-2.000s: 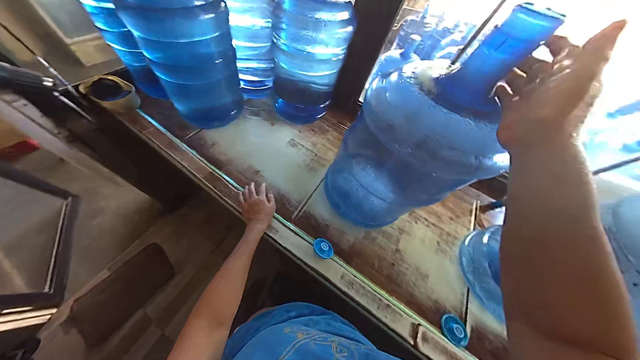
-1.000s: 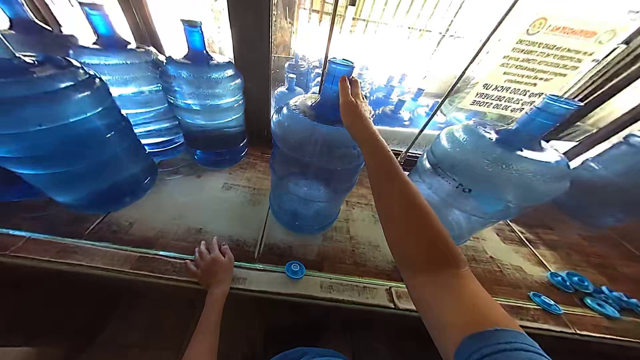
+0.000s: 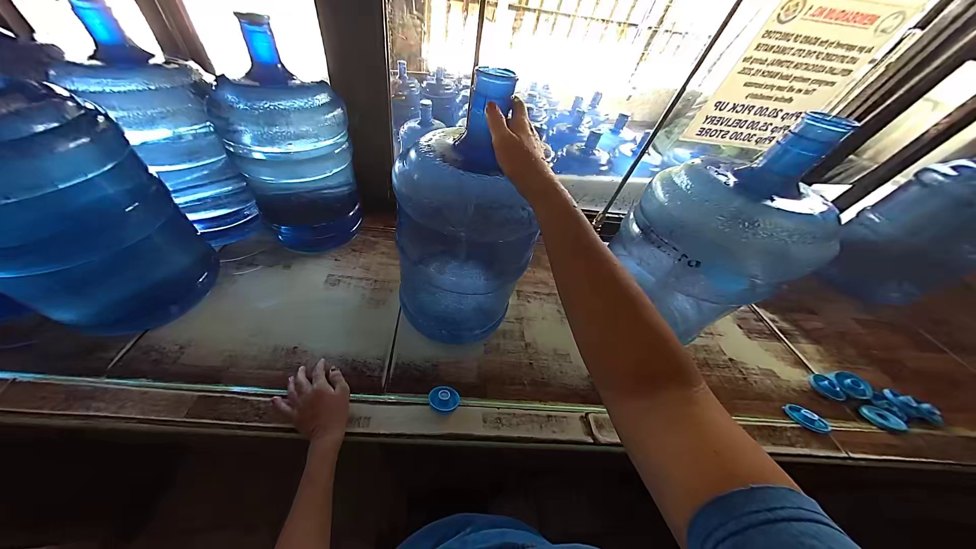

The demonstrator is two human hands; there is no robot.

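My right hand [image 3: 520,145] is against the right side of the neck of a blue water jug [image 3: 467,252], fingers near its mouth; part of its grip is hidden, so I cannot tell how firmly it holds. The jug stands upright on the tiled counter [image 3: 252,320]. My left hand [image 3: 316,400] rests on the counter's front edge, fingers spread, holding nothing. To its right, on the same edge, lies one blue cap [image 3: 444,398]. Another open-topped jug [image 3: 724,229] stands right of my right forearm.
Several blue jugs [image 3: 286,152] stand at the left, one large one [image 3: 84,221] nearest. Several loose blue caps [image 3: 883,417] lie at the right front. Behind is a window with a printed notice [image 3: 801,69] on it; many jugs show beyond the glass. A further jug [image 3: 907,236] is at far right.
The view has swung to the right and levelled. The jug at my right hand leaned two seconds ago and now stands upright. My left hand has stayed on the counter edge.
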